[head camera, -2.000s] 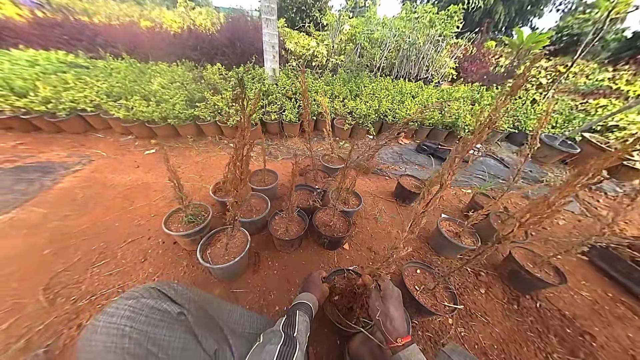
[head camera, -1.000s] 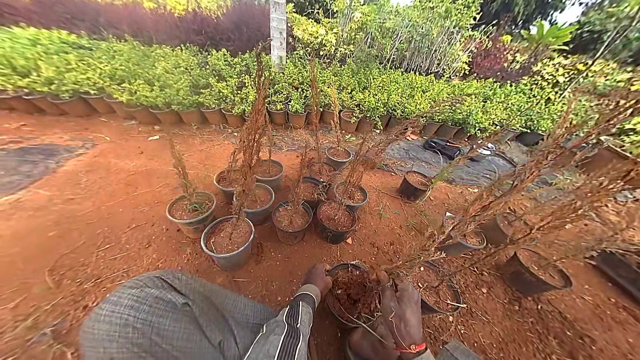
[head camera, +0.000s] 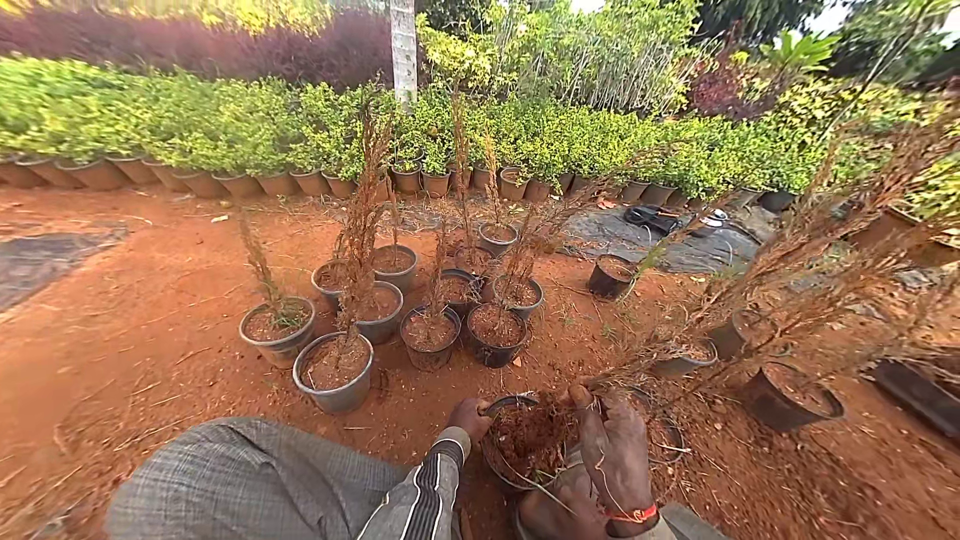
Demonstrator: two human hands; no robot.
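A black plastic pot [head camera: 510, 474] with reddish soil stands between my feet, and my left hand [head camera: 471, 420] grips its left rim. My right hand [head camera: 611, 442], with a red thread at the wrist, is closed around the base of a dried brown plant [head camera: 637, 364] that leans to the right. A clump of reddish soil and roots [head camera: 551, 424] shows at the stem's base, over the pot's right side. My right fingertips are partly hidden by the stem and roots. A bare foot [head camera: 555, 506] is beside the pot, below my right hand.
Several pots with dried plants stand ahead, the nearest a grey pot [head camera: 334, 382]. More pots, one of them black [head camera: 787, 405], are at the right among leaning dry branches. A dark sheet [head camera: 675, 247] lies beyond, before a row of green potted shrubs [head camera: 247, 135].
The root clump now shows higher at the pot's right side, with my right hand at the stem. My left hand stays on the rim.
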